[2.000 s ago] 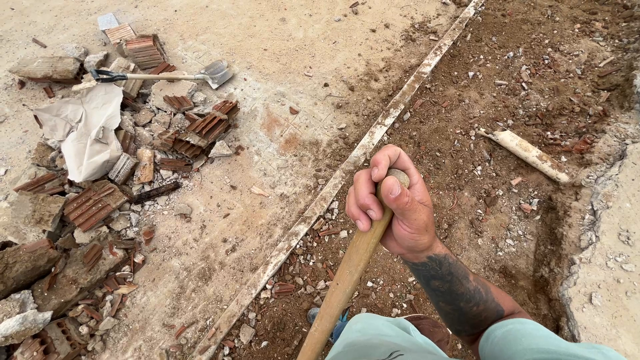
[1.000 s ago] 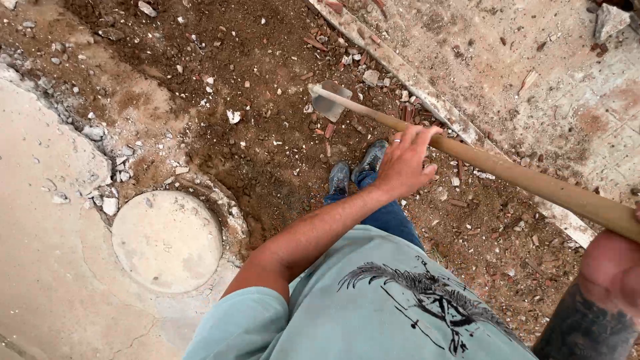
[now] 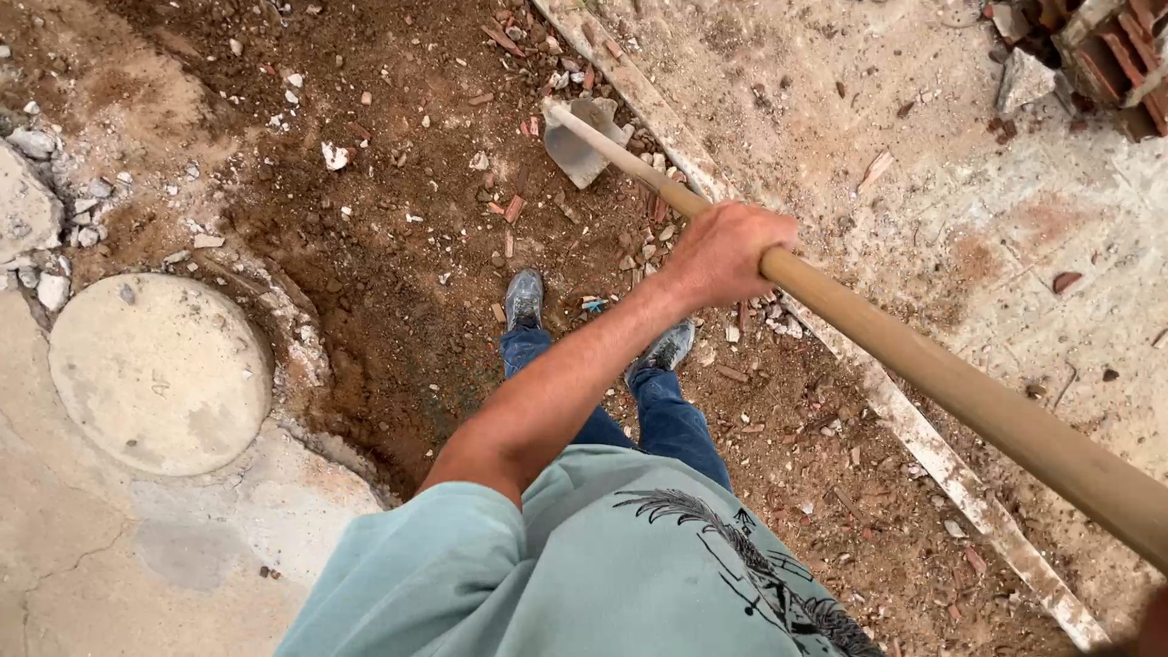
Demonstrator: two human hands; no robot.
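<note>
My left hand (image 3: pixel 735 251) is closed around the long wooden handle (image 3: pixel 922 360) of a hoe, partway along it. The handle runs from the right edge down to the grey metal hoe blade (image 3: pixel 584 146), which is at the dirt beside a pale, straight strip. Only a dark, blurred bit of what looks like my right hand or forearm (image 3: pixel 1152 625) shows in the bottom right corner; its fingers are hidden. The handle's near end is out of view. Brick shards (image 3: pixel 514 209) and small stones lie around the blade.
My feet (image 3: pixel 525 297) stand on brown, rubble-strewn dirt. At left, a round concrete cover (image 3: pixel 160 374) sits by a broken concrete edge. The pale strip (image 3: pixel 922 429) crosses diagonally on the right, with a concrete surface beyond. Broken hollow bricks (image 3: pixel 1118 64) are piled at the top right.
The view has swung a lot. Two seconds ago only my right hand showed, on the handle; a second ago both hands showed. Now my right is almost out of frame, and my left still grips the handle.
</note>
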